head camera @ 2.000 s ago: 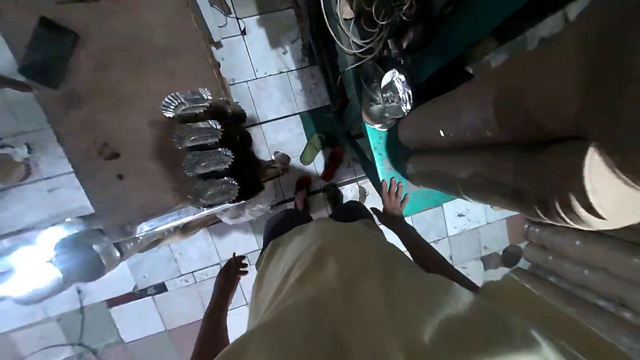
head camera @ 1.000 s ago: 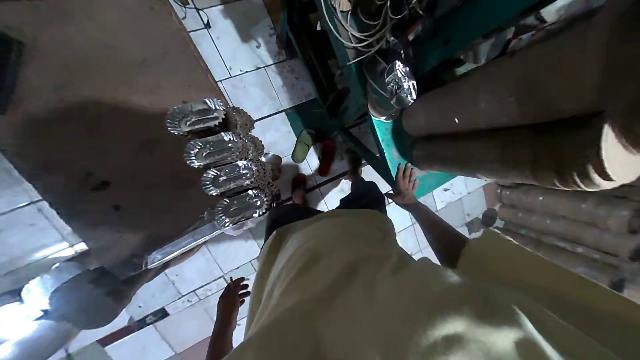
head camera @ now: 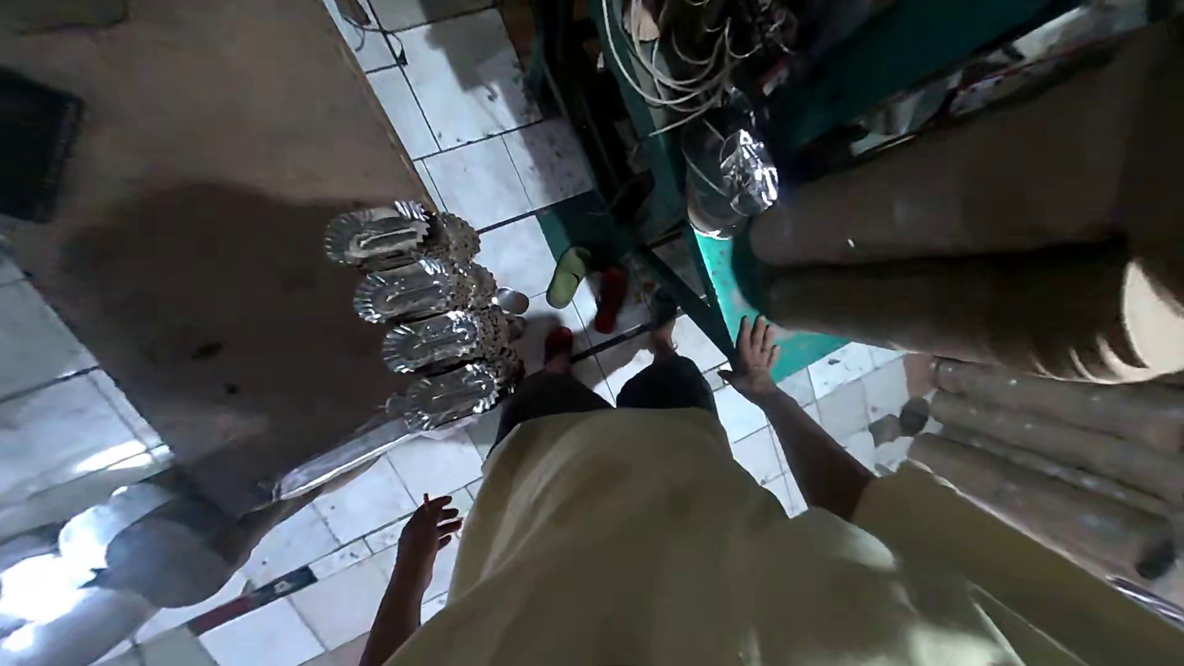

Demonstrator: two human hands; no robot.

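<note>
My left hand (head camera: 429, 529) hangs beside my shirt over the tiled floor, fingers loosely apart; a thin small thing shows at its fingertips, too small to name. My right hand (head camera: 754, 356) rests with spread fingers on the edge of a green tabletop (head camera: 803, 350). Close by on the green top stand tall brown stacks (head camera: 925, 296) and a clear container (head camera: 708, 176) with crumpled foil (head camera: 747, 171). Several stacks of fluted silver foil trays (head camera: 416, 291) stand in a row at the edge of a brown table (head camera: 277, 176), in front of me to the left.
A dark flat object (head camera: 35, 143) lies on the brown table. Looped pale cable (head camera: 684, 83) hangs above the green frame. Green and red slippers (head camera: 567, 277) lie on the tiles ahead of my feet. Long brown rolls (head camera: 1054, 416) are at the right, a bright rounded object (head camera: 139, 546) lower left.
The view has shifted, so the foil tray stacks sit nearer the middle. My right hand stays at the green edge and my left hand still hangs low.
</note>
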